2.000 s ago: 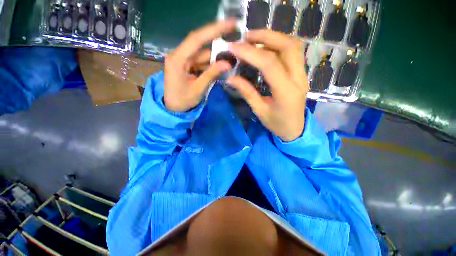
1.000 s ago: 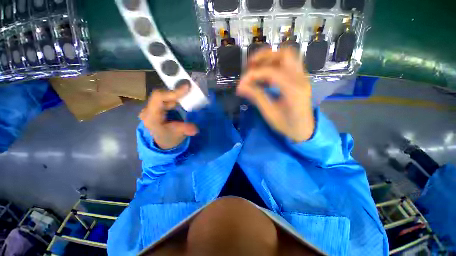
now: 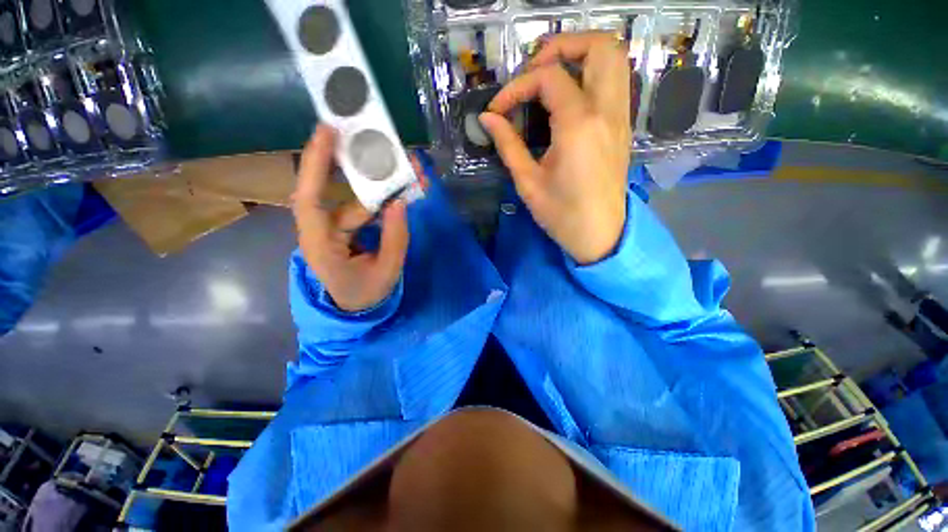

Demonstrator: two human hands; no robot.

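Note:
My left hand (image 3: 348, 234) holds the lower end of a white liner strip (image 3: 359, 111) between thumb and fingers. Two dark round pads show on the strip, with a paler grey round spot near its held end. My right hand (image 3: 572, 145) is over the clear blister tray (image 3: 442, 156), thumb and index finger pinched at a black module (image 3: 475, 116) in the front-left pocket. A pale round pad shows at the fingertips, on that module. Other black modules (image 3: 677, 96) with gold-orange tabs sit in pockets to the right; my hand hides some pockets.
A second clear tray (image 3: 154, 133) at the left holds modules with pale circles. The green bench mat (image 3: 239, 94) lies between the trays. Brown cardboard (image 3: 172, 208) is at the bench edge. Another person's blue sleeve (image 3: 36, 239) is at far left. Pipe-frame racks (image 3: 213, 413) stand on the floor.
My right hand has moved to the front-left module. The strip hangs more upright in my left hand, and a pale spot now shows near its end. Earlier, both hands were together over the tray.

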